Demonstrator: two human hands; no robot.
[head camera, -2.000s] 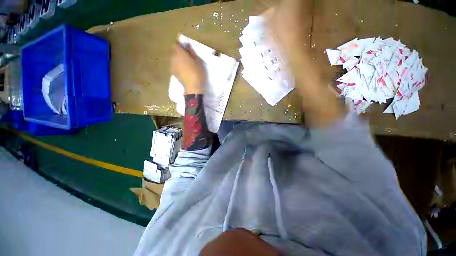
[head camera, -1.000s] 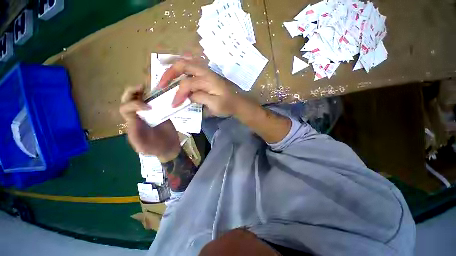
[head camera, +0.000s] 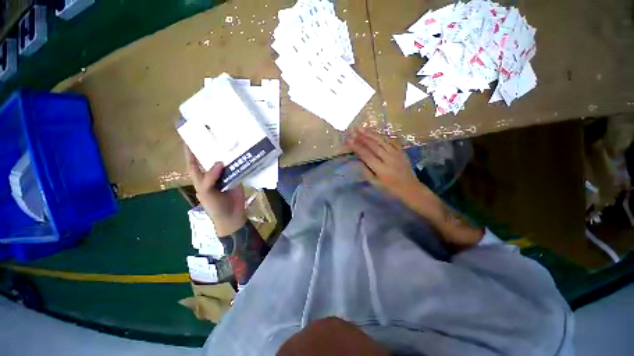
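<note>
A white retail box (head camera: 226, 132) with a pale picture and a black strip with white lettering is tilted over the left part of the bench. My left hand (head camera: 217, 195) grips its lower left edge, with the thumb on the face near the strip. White instruction leaflets (head camera: 270, 104) lie partly hidden under and behind the box. My right hand (head camera: 379, 154) is at the bench's near edge with its fingers apart, below the fanned column of printed cards (head camera: 316, 62), and holds nothing that I can see. A heap of small packets with red print (head camera: 476, 52) lies at the right.
The bench has a brown cardboard cover (head camera: 139, 111). A blue tote (head camera: 69, 160) with a whitish curved item stands at far left. White box stock (head camera: 205, 236) in a brown carton (head camera: 212, 302) is low at my left. Grey-white fixtures (head camera: 31, 31) stand at the upper left.
Since a second ago, my right hand has let go of the box and moved right to the bench edge. My left hand now holds the box alone, its printed face turned up. Earlier, my left hand was on the leaflets.
</note>
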